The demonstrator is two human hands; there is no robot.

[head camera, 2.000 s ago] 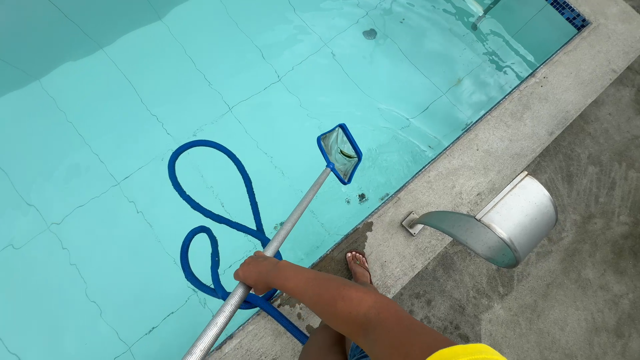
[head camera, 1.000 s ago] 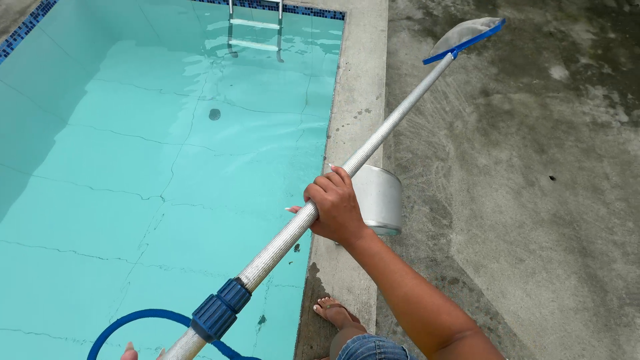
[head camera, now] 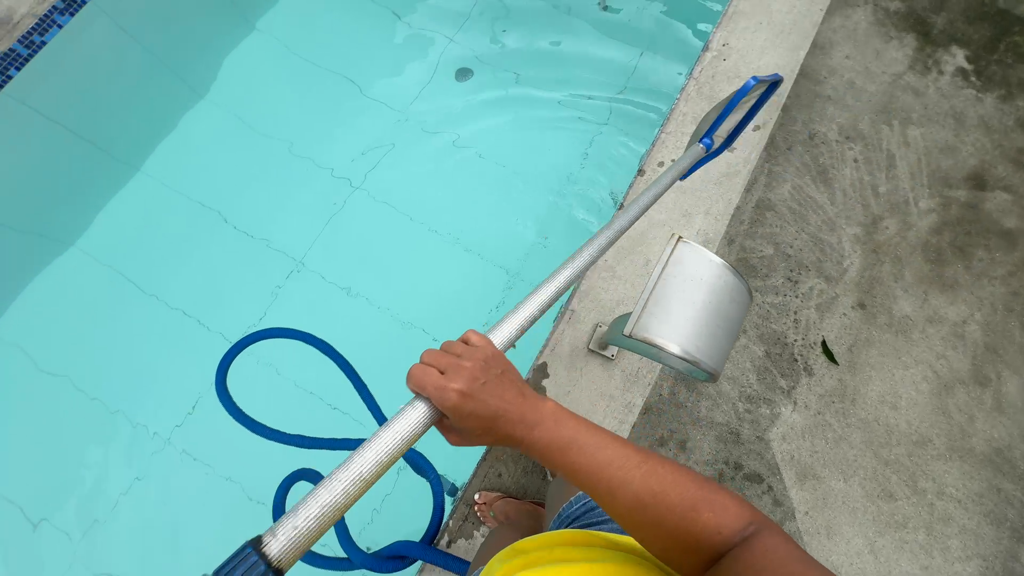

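Observation:
My right hand [head camera: 480, 390] is wrapped around the ribbed metal telescopic pole [head camera: 552, 292], which runs from the lower left to the upper right. At its far end the blue-framed skimmer net [head camera: 740, 120] is over the pool's concrete edge. A blue locking collar [head camera: 250, 560] shows on the pole at the bottom left. My left hand is out of view. A green leaf [head camera: 829, 351] lies on the concrete deck, right of the curved metal fixture.
A blue pool hose [head camera: 288, 334] loops in the water at the lower left. The curved metal fixture [head camera: 692, 308] is mounted on the concrete coping [head camera: 616, 392] beside the pole. My sandalled foot [head camera: 508, 512] stands at the pool's edge. A round dark drain [head camera: 464, 74] shows underwater.
The net was over the water two seconds ago, then out over the deck; now it is above the coping. The leaf now lies on the deck. Part of my left hand has left view.

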